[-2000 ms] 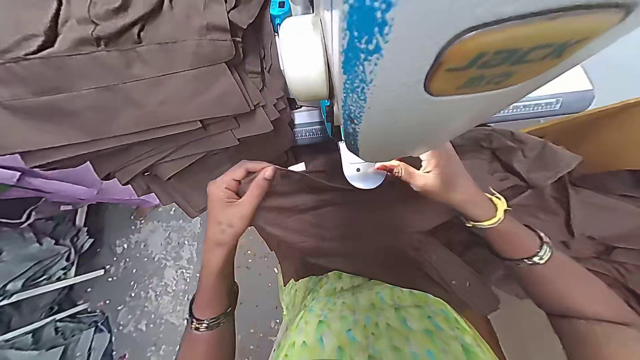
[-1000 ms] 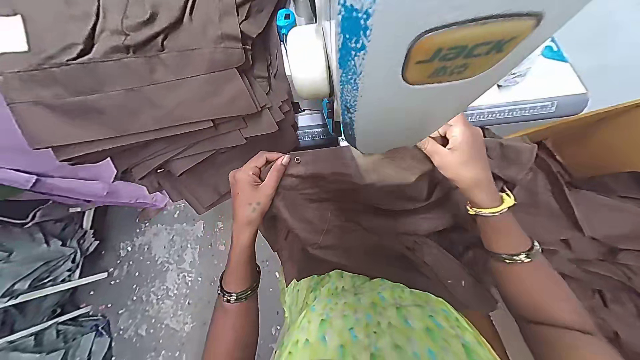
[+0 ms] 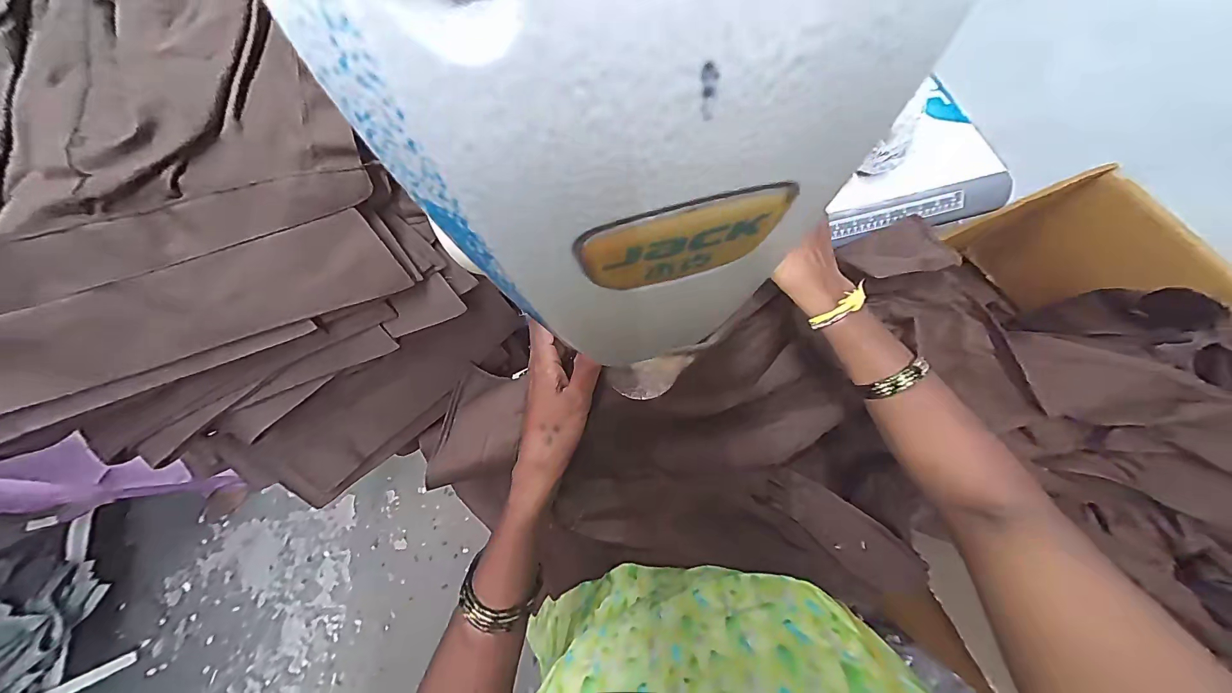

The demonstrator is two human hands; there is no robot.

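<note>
The white and blue head of a Jack sewing machine [image 3: 616, 125] fills the upper middle and hides its needle area. Brown fabric [image 3: 674, 452] lies beneath it and drapes toward my lap. My left hand [image 3: 556, 399] rests at the fabric's edge, left of the machine's lower end; its fingertips are hidden behind the machine. On the other side my right hand [image 3: 810, 269] reaches behind the head, fingers out of sight, with the brown fabric just below it. Whether either hand grips the cloth cannot be seen.
Stacked brown fabric pieces [image 3: 212, 279] lie at the left, with purple cloth [image 3: 87, 481] below them. More brown cloth [image 3: 1107, 404] is heaped at the right beside a brown cardboard-like panel [image 3: 1097, 236]. A white box-shaped unit with a scale [image 3: 924, 192] stands behind my right hand.
The view has moved closer to the machine head. My left hand, earlier pinching the fabric's corner in plain view, is now beside the machine's lower end. My right hand's fingers have gone behind the head.
</note>
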